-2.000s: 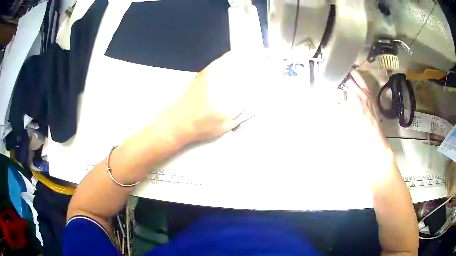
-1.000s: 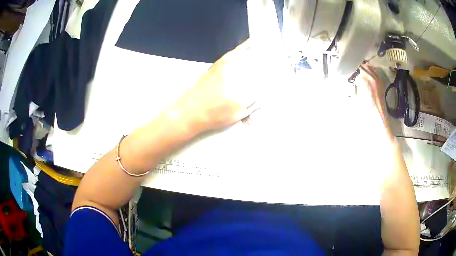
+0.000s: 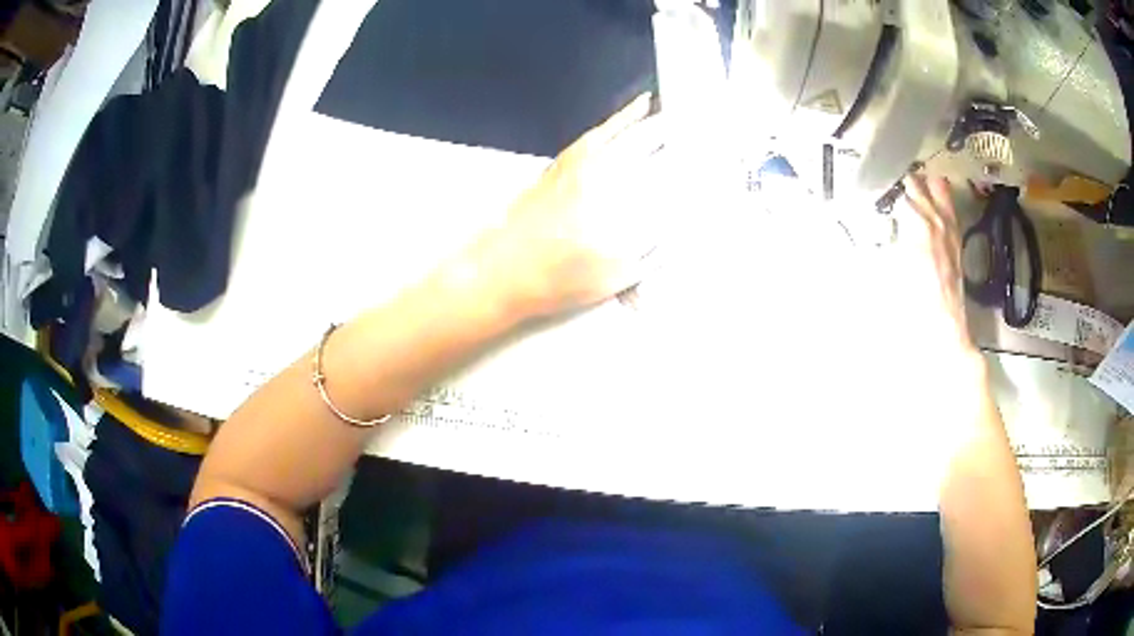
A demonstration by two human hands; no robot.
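A dark navy panel (image 3: 479,77) lies flat at the top middle of the white table, left of the sewing machine. The off-white machine head (image 3: 858,75) is at the upper right, with strong glare under it. My left hand (image 3: 597,211) lies at the panel's lower right edge, left of the needle area; its fingers are washed out by glare. My right hand (image 3: 935,236) is right of the needle area, fingers pointing up toward the machine, partly lost in glare. What either hand touches or holds is hidden in the brightness.
Black-handled scissors (image 3: 1010,255) lie right of my right hand. Dark cut pieces (image 3: 162,186) hang at the table's left, with white pieces beside them. A paper sheet (image 3: 1115,370) is at the far right. Ruler tape (image 3: 479,414) runs along the front edge.
The whole view has shifted, so the machine, panel and scissors appear farther right. Both hands stay in nearly the same places relative to the machine.
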